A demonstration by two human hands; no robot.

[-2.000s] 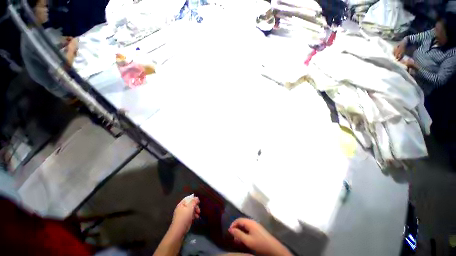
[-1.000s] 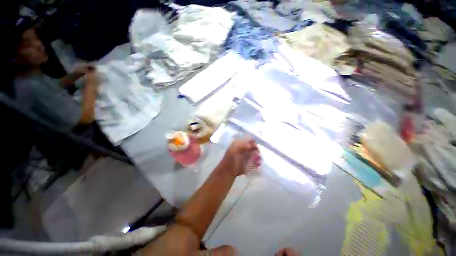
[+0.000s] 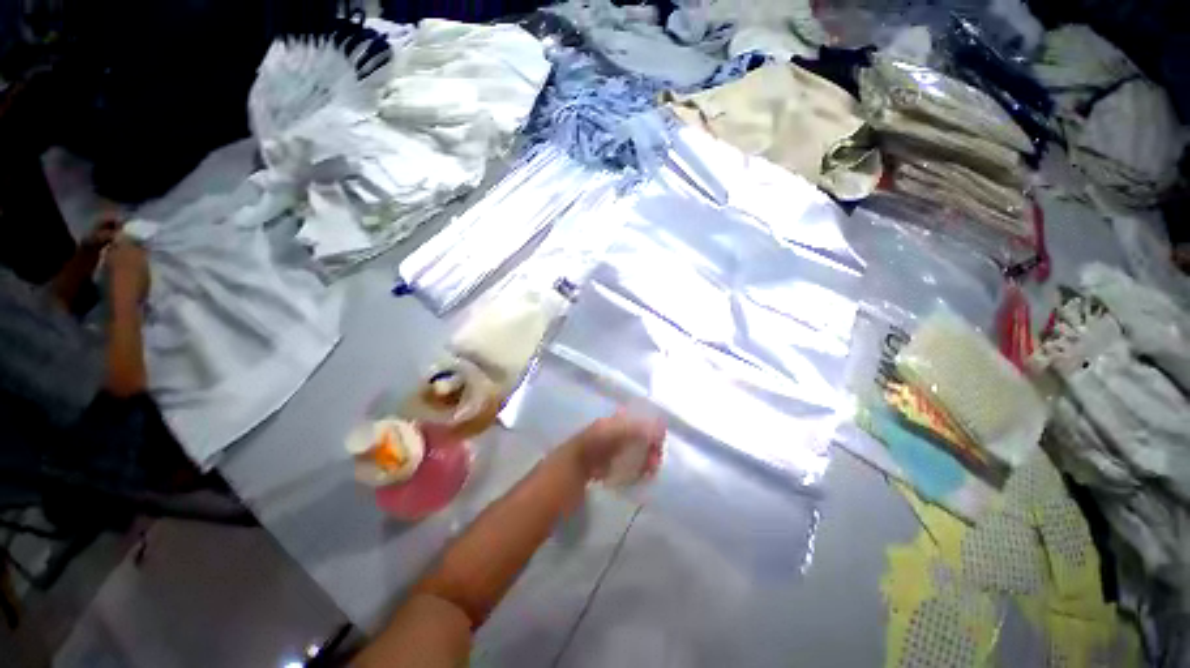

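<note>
My left hand [image 3: 619,450] reaches in from the bottom edge over the table, fingers curled. A small pale, blurred piece [image 3: 629,488] shows under its fingers; I cannot tell exactly what it is. The hand is at the near edge of a glossy stack of clear poly bags [image 3: 731,326]. A thin dark line [image 3: 598,581] runs down the grey-white tabletop [image 3: 705,613] below it. My right hand is out of the picture.
Left of my hand are a pink item [image 3: 428,478], an orange-and-white item [image 3: 389,450] and a tape roll [image 3: 445,386]. Yellow dotted sheets [image 3: 966,587] lie right. White garments [image 3: 405,131] are piled behind. Another person's hands [image 3: 124,261] hold a white garment [image 3: 235,326].
The view has swung from the table's edge to the bags. My left hand has moved from beside the table to over it. My right hand has left the picture.
</note>
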